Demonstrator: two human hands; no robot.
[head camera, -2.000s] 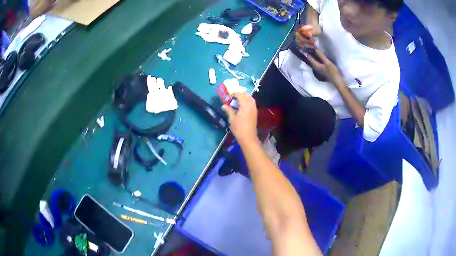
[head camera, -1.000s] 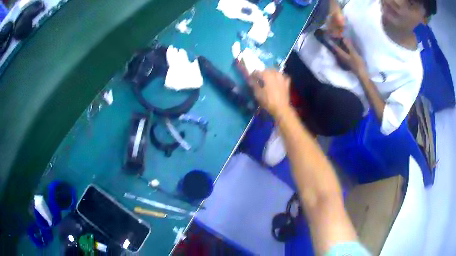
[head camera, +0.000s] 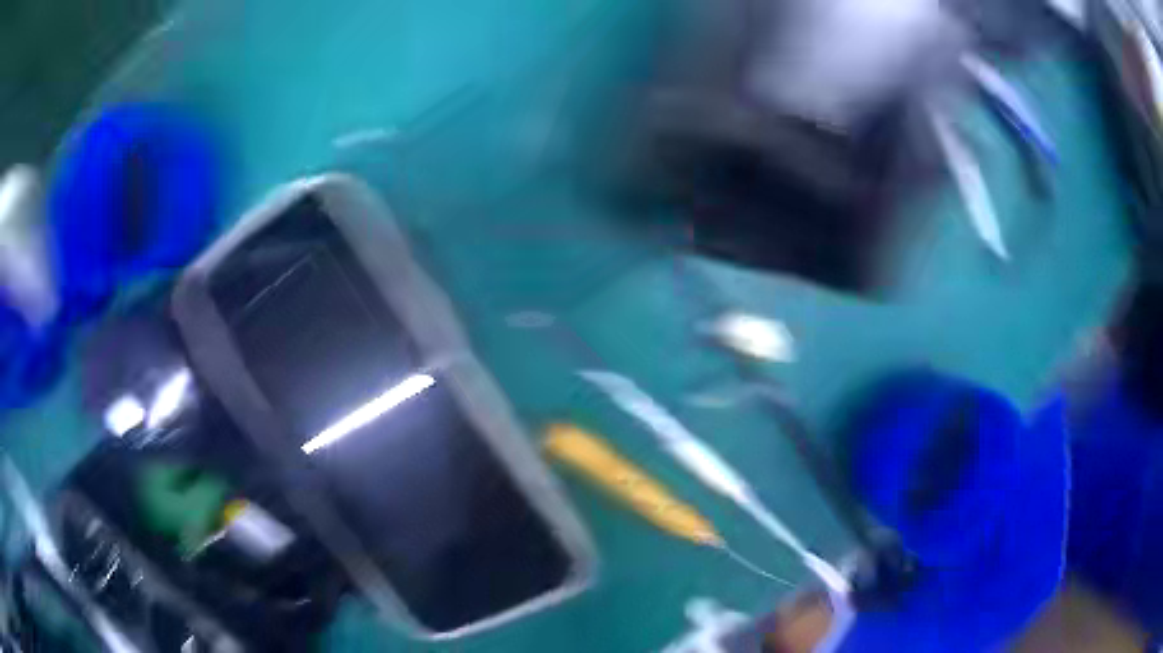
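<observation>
The view is close over the green bench and blurred. A dark smartphone (head camera: 383, 421) with a pale edge lies left of the middle. A yellow-handled screwdriver (head camera: 631, 485) and a thin silver tool, perhaps tweezers (head camera: 702, 462), lie to its right. A dark headphone part (head camera: 778, 179) is badly blurred at the upper middle. A small skin-coloured patch (head camera: 804, 625) at the bottom edge, by the silver tool's lower end, may be fingers of my right hand; its grip cannot be told. My left hand is not seen.
A blue cup (head camera: 138, 191) stands at the upper left and another blue cup (head camera: 931, 447) at the right. An open black housing with a green board (head camera: 179, 498) lies at the lower left. A small white piece (head camera: 753, 337) lies near the middle.
The view has moved much closer to the phone and tools. The outstretched arm, the other person and the bin's pale interior have left the picture.
</observation>
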